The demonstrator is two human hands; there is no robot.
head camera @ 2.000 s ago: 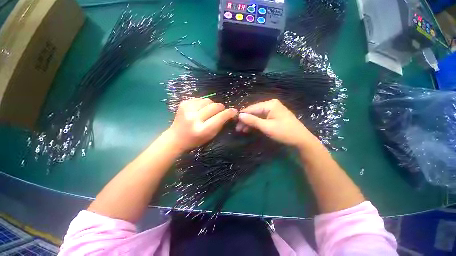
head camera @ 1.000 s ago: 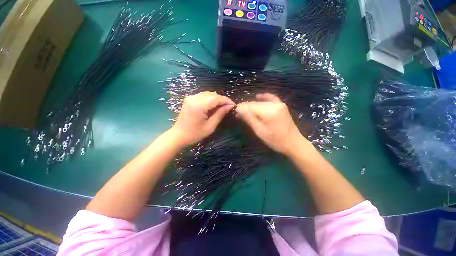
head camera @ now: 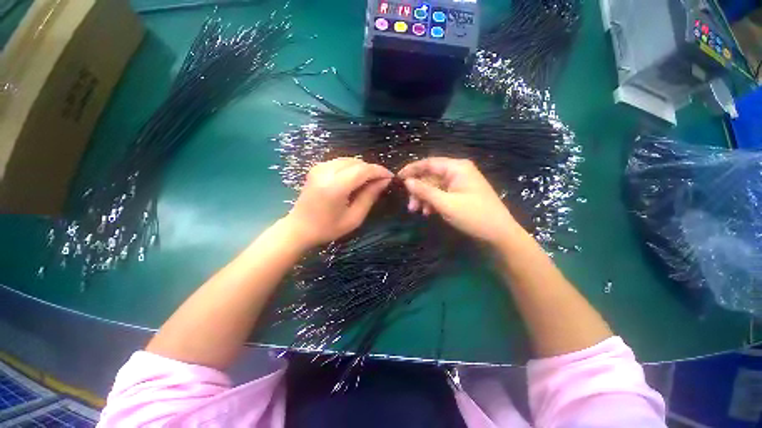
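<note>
A large pile of thin black wire leads [head camera: 493,138] with silvery tips lies under and behind my hands. More leads [head camera: 368,276] fan out below my hands to the bench's front edge. My left hand [head camera: 338,199] and my right hand [head camera: 455,196] meet fingertip to fingertip over the pile. Both pinch something dark and tiny, seemingly a wire lead; the fingers mostly hide it, and I cannot tell whether tape is there.
A dark dispenser box [head camera: 418,63] with coloured buttons stands behind the pile. A wire bundle [head camera: 180,117] and a carton [head camera: 63,92] are left. A pale-grey machine [head camera: 660,54] and bagged wires [head camera: 710,217] are right. Another bundle [head camera: 535,38] lies behind the dispenser.
My hands stay at nearly the same spot. My right hand's fingers have shifted and turned at the pinch point. The green strip seen earlier by my left hand no longer shows.
</note>
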